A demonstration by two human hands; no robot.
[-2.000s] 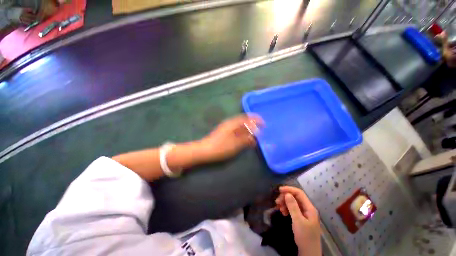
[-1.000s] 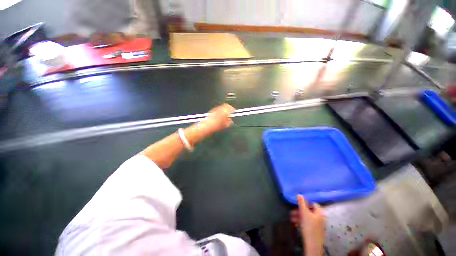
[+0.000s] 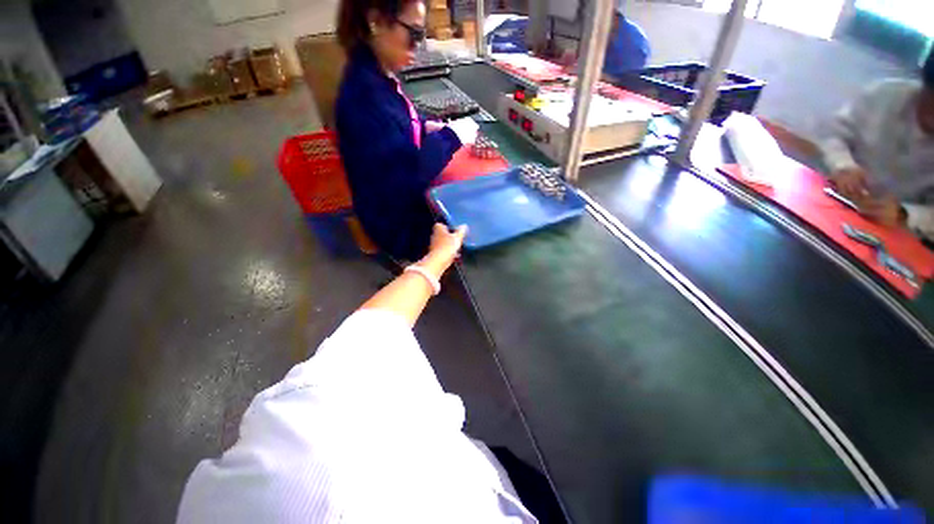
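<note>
A blue tray lies on the green bench at the neighbour's place, with a cluster of shiny metal parts at its far right end. My left hand, bare with a white band at the wrist, grips the tray's near left corner. A brighter blue tray is cut off and blurred at the bottom right edge. My right hand is out of the picture.
A person in dark blue works beside the tray. A red basket stands on the floor. A white box with red displays and a metal post stand beyond. The conveyor runs along the right.
The view has swung left along the bench. My left hand has moved from near the conveyor rail to the neighbour's tray and taken hold of its corner. My right hand has left the picture.
</note>
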